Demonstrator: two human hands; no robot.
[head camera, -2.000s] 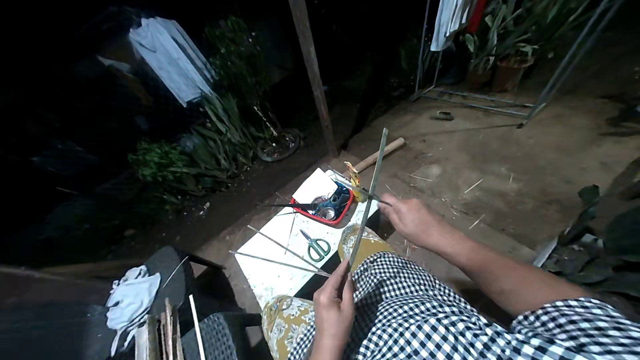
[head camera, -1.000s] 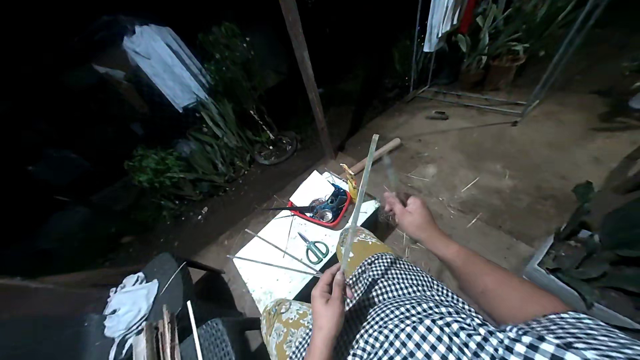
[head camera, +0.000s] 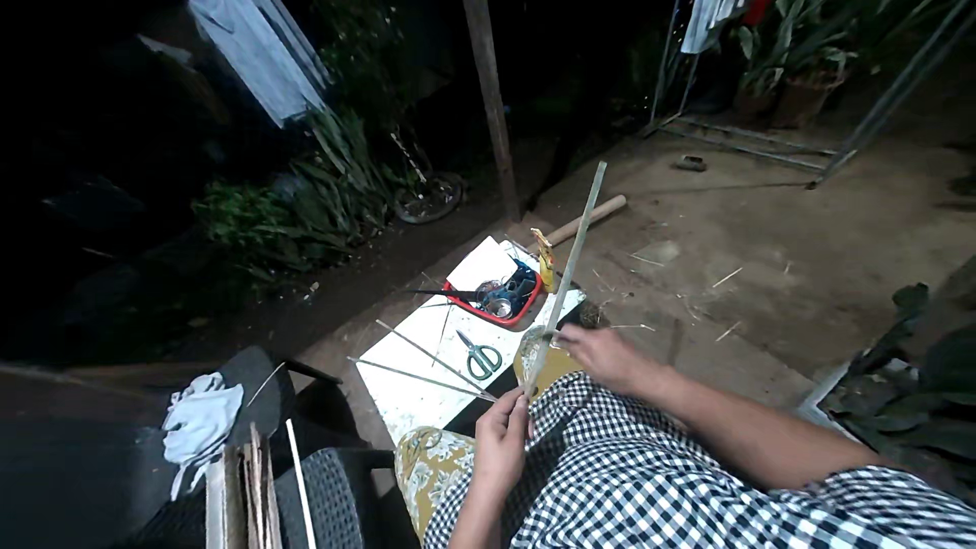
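Observation:
My left hand pinches the lower end of a long, flat, pale green strip, likely bamboo, which slants up and away. Two thinner strips fan out leftward from the same fingers over a white board. My right hand is closed on a small blade-like tool, blurred and partly hidden, close against the long strip above my left hand. Scissors with green handles lie on the white board. Beyond them stands a red-rimmed tray with wire or tape rolls and dark tools.
A wooden rod and a yellow packet are beside the tray. At lower left, a dark woven chair stands near wooden slats and a white cloth. A post, metal rack and plants stand beyond.
My right hand has swung off the long strip, tool raised, and come back down lower against it. My left hand keeps its hold near the strip's lower end.

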